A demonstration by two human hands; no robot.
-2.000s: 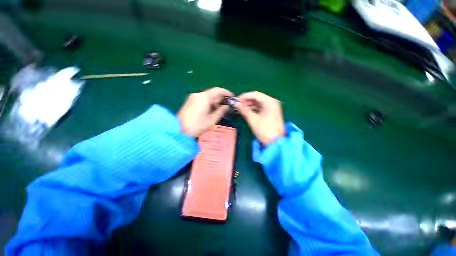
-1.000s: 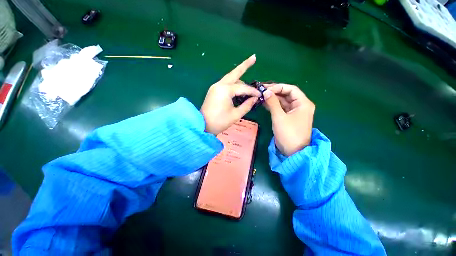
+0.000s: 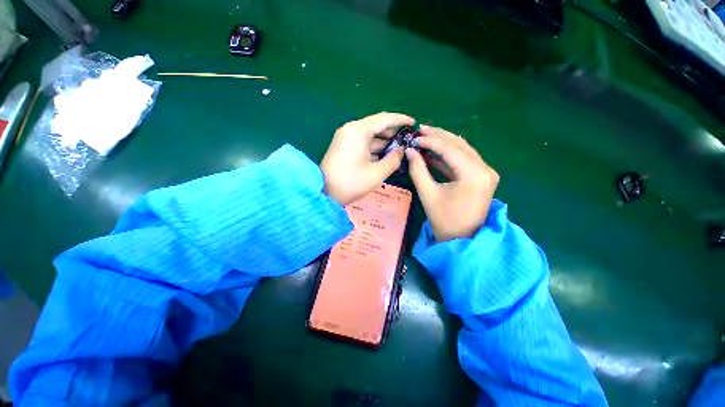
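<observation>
My left hand (image 3: 362, 159) grips a small black unit (image 3: 400, 143) with silvery details between thumb and fingers. My right hand (image 3: 453, 175) pinches the unit's right side, with thumb and index finger at a tiny whitish or purplish part. Fingers partly hide the unit. Below the hands, a smartphone (image 3: 359, 270) with a reddish screen and faint text lies face up; my left sleeve covers its upper left edge. Small gold and dark bits show at the phone's right edge.
Black units lie at the upper left (image 3: 244, 40), top left (image 3: 123, 8), right (image 3: 630, 186) and right rim (image 3: 718, 235). A thin tan stick (image 3: 213, 75), white scrap (image 3: 266, 91) and clear bag with white contents (image 3: 103, 107) lie left. A white slotted object (image 3: 699, 32) is top right.
My left index finger, raised a second ago, has folded down onto the unit. The hands stay together above the phone. The view has shifted slightly, showing another unit at the right rim.
</observation>
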